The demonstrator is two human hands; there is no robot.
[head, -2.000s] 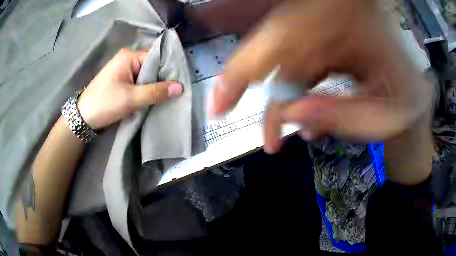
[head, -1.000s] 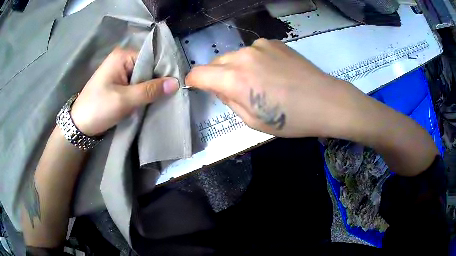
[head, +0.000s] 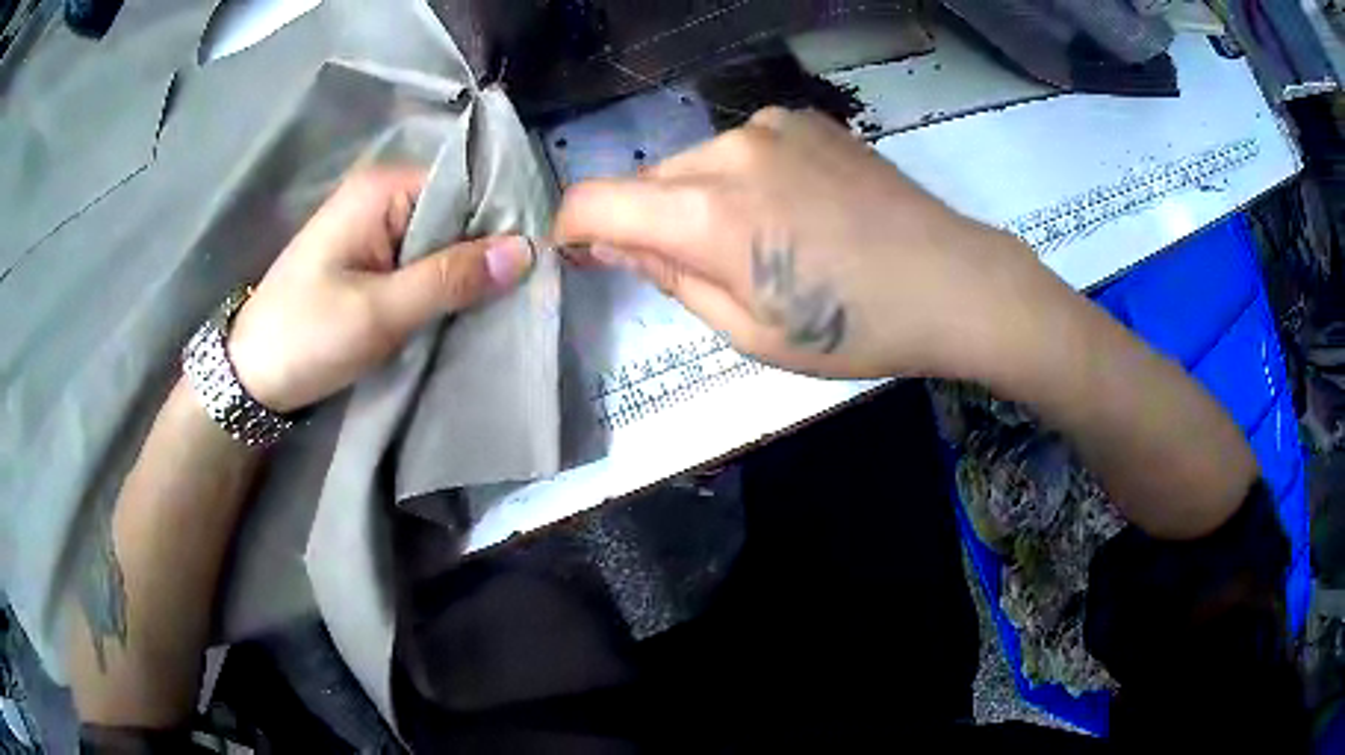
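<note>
A grey garment panel (head: 480,398) lies folded over the table's front edge, with more grey cloth spread to the left. My left hand (head: 347,295), with a metal watch at the wrist, grips the folded panel, thumb on top. My right hand (head: 782,244) is at the panel's right edge, its thumb and forefinger pinched together beside my left thumb. Something too small to make out is at those fingertips, perhaps a thread end. A dark brown piece (head: 590,37) lies behind the panel at the top.
The white table (head: 1136,199) has printed ruler scales. A metal plate with small holes (head: 627,133) lies behind my right fingers. A blue bin (head: 1202,325) with crumpled greyish cloth pieces (head: 1033,546) stands at lower right. Dark cloth lies at the table's upper right. My black-clothed lap is below.
My right hand, blurred above the table two seconds ago, has come to the panel's right edge and pinches there. My left hand keeps its grip with little movement.
</note>
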